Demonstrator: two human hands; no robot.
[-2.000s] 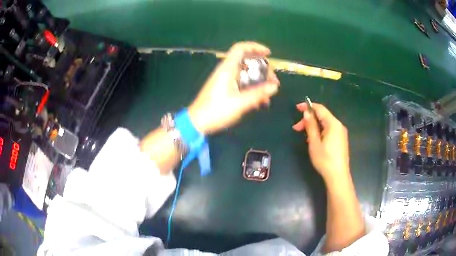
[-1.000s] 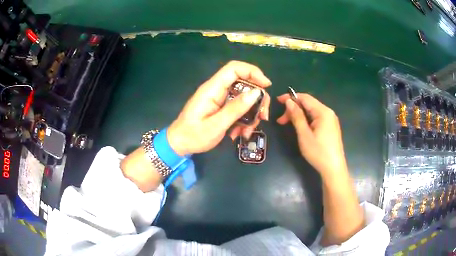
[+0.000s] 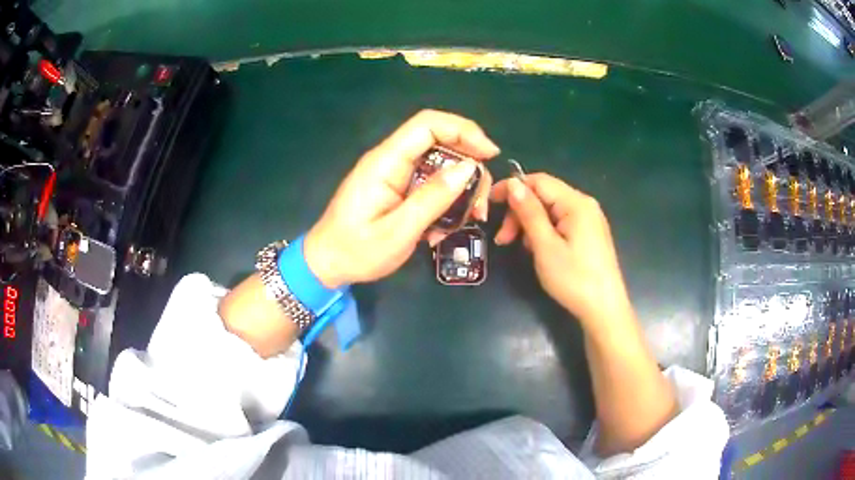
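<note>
My left hand (image 3: 380, 211) holds an open watch housing (image 3: 433, 172) with a copper rim, its thumb lying across the inner parts. My right hand (image 3: 560, 230) holds a thin metallic tool (image 3: 516, 169) between thumb and fingertips, its tip pointing up and left, a little right of the held housing and apart from it. A second open watch housing (image 3: 460, 257) lies on the green mat just below my left fingertips, its inner components facing up. Most of the tool is hidden by my right fingers.
A black test fixture (image 3: 141, 122) with red clamp handles stands at the left, a screen (image 3: 92, 264) folded out on it. A clear blister tray (image 3: 714, 281) with dark screens and orange flexes lies at the right. A worn yellow strip (image 3: 506, 63) crosses the mat's far edge.
My left hand came down from the far side and turned, its thumb now over the held housing's inside. My right hand moved left with the tool, closer to the left hand.
</note>
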